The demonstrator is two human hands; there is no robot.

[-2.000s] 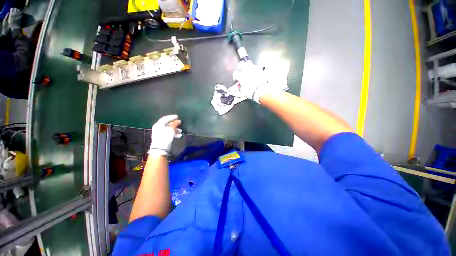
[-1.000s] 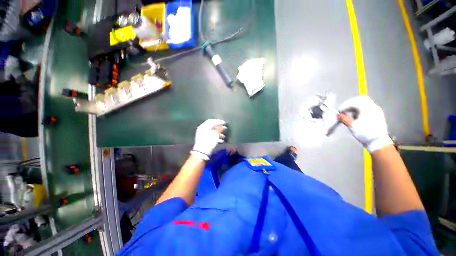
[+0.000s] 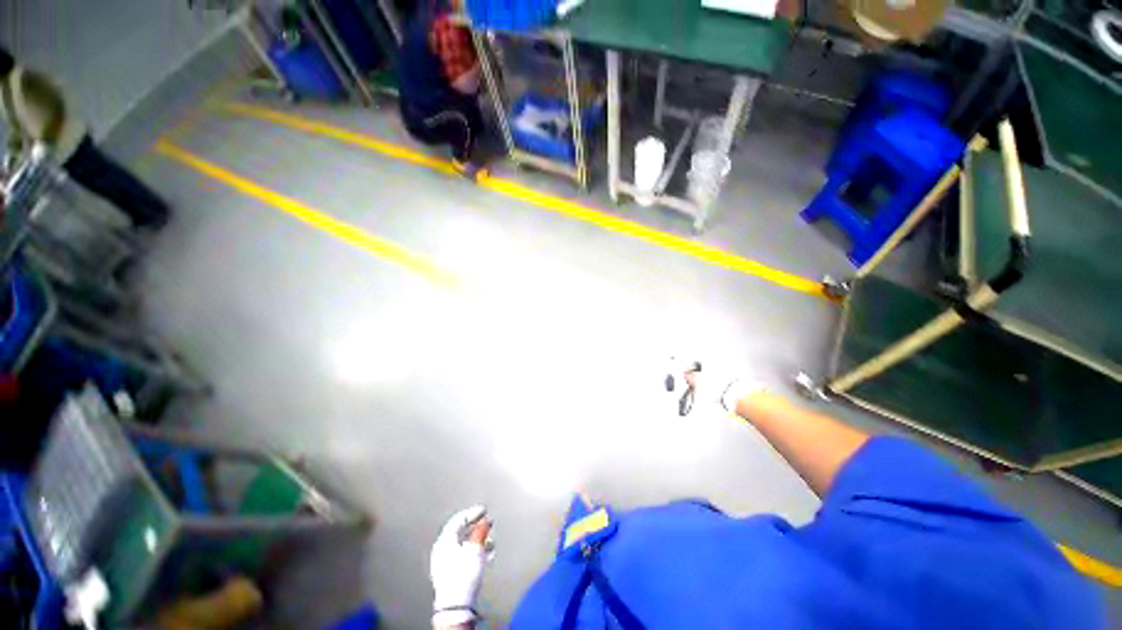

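Observation:
My right hand (image 3: 726,389), in a white glove, is stretched forward over the floor and nearly lost in bright glare. Small dark and reddish parts show at its fingers; they fit the crumpled white cloth (image 3: 684,385) with a dark patch, whose outline is washed out. My left hand (image 3: 459,560), in a white glove with some bare fingertips, is low in the view, fingers loosely curled and apart, with nothing seen in it.
A green-topped bench (image 3: 689,31) stands ahead, with white containers beneath. Blue stools (image 3: 892,154) and a green-panelled framed structure (image 3: 947,369) are at right. A trolley (image 3: 222,529) is at lower left. Two people are at upper left. Yellow lines (image 3: 615,224) cross the floor.
The view has turned from the workbench with the tool and fixture rail to the open floor. My right hand has carried the white cloth off the bench; my left hand is lower.

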